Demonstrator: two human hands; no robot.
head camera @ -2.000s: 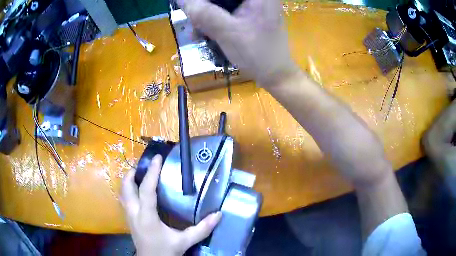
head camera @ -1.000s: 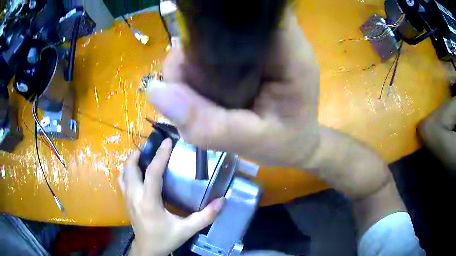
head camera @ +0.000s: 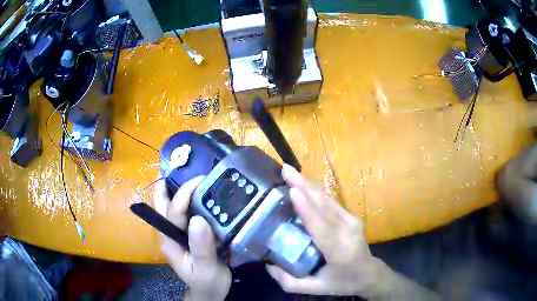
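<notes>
The camera unit (head camera: 250,197) is held tilted over the bench's near edge, its dark lens panel (head camera: 229,197) with round LEDs facing up. A round black base (head camera: 191,156) with a white part is at its upper left end. One black antenna (head camera: 275,134) points up, the other (head camera: 159,224) points left. My left hand (head camera: 191,241) grips the camera unit's left side. My right hand (head camera: 330,241) holds its lower right end. The electric screwdriver (head camera: 285,44) hangs, blurred, in front of the screw feeder (head camera: 244,73), out of my hands.
Loose screws (head camera: 202,106) lie left of the feeder on the orange bench (head camera: 400,159). Waiting camera units with wires stand at the left (head camera: 70,82) and right (head camera: 491,44). A plug connector (head camera: 197,57) lies at the back. Another person's hand (head camera: 521,182) is at the right edge.
My right hand has let go of the screwdriver and come down onto the camera unit. The unit has been turned so its lens panel faces up, and the antennas now point differently.
</notes>
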